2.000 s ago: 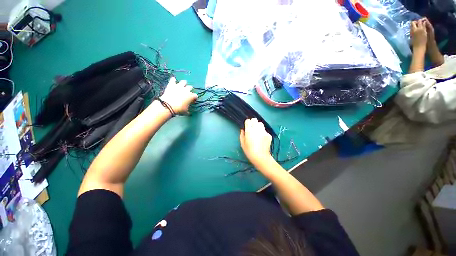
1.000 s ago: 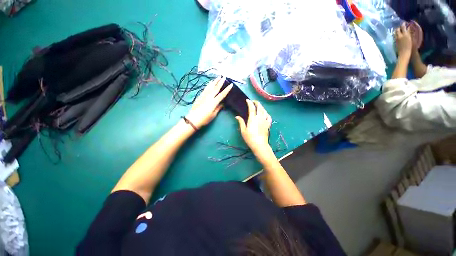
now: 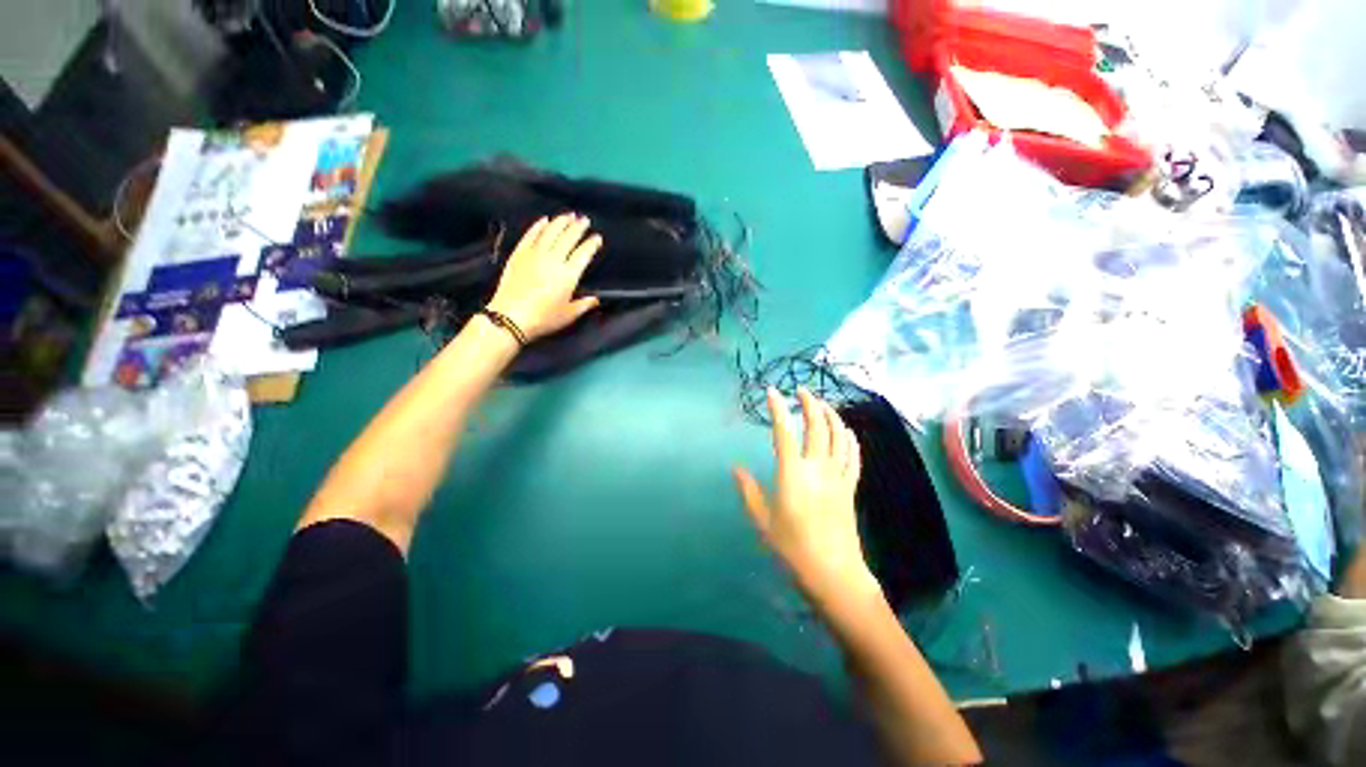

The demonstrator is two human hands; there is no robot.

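The main pile of black padded strips (image 3: 637, 247) lies at the centre-left of the green table, with tangled cords at its right end. My left hand (image 3: 545, 279) lies on top of the pile, fingers spread; whether it grips a strip cannot be told. A compact bundle of black strips (image 3: 903, 510) lies on the table to the right, its thin black cords trailing to the upper left. My right hand (image 3: 809, 483) is at the left edge of this bundle, fingers apart and holding nothing.
Crumpled clear bags (image 3: 1034, 330) and a pink-red ring (image 3: 981, 483) are right of the bundle. A red case (image 3: 1041, 90) and white paper (image 3: 848, 108) are at the far side. Printed sheets (image 3: 195, 270) and a bag of silvery-white pieces (image 3: 183, 480) are left. A coworker's sleeve (image 3: 1326, 667) shows right.
The view has swung left. My left hand has moved from the bundle to the main pile. My right hand has let go of the bundle, which now lies on the table.
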